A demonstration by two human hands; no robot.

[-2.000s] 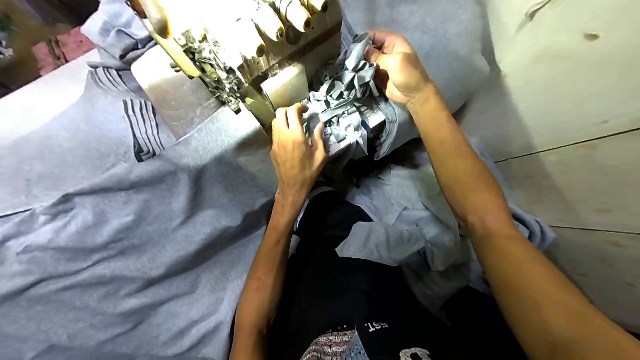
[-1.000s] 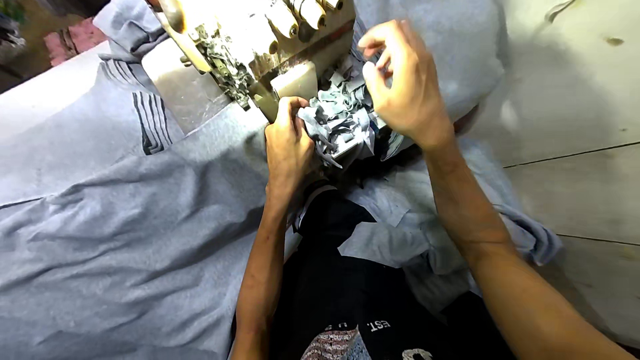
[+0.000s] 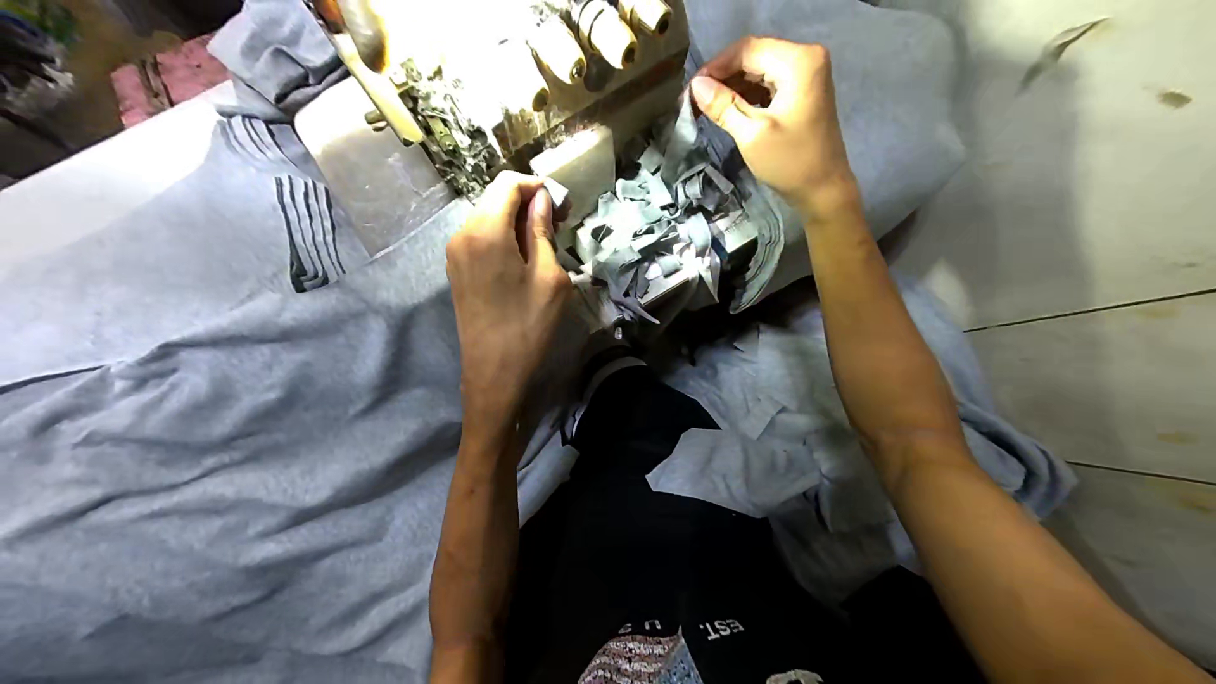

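Observation:
A sewing machine [image 3: 579, 104], probably an overlock, stands at the top centre with lint clinging to its left part. Grey fabric scraps [image 3: 655, 218] are heaped at its front edge. My left hand [image 3: 508, 275], left of the heap, pinches a small pale piece of fabric [image 3: 554, 193] between thumb and fingertips. Right of the heap, my right hand [image 3: 784, 123] grips the upper end of a grey fabric strip [image 3: 682, 133] between thumb and fingers. A striped grey fabric edge [image 3: 765, 247] hangs just below that hand.
Large grey fabric [image 3: 237, 456] spreads over the left side, with striped ribbed pieces [image 3: 309, 233] near the machine. More grey cloth [image 3: 750, 465] lies on and beside my dark-clothed lap. Pale boards [image 3: 1092, 237] with dark seams lie to the right. Something pink [image 3: 171, 81] shows at upper left.
My right hand, raised with its fingers apart one second ago, is now lower and holds a fabric strip. My left hand stays beside the machine's front.

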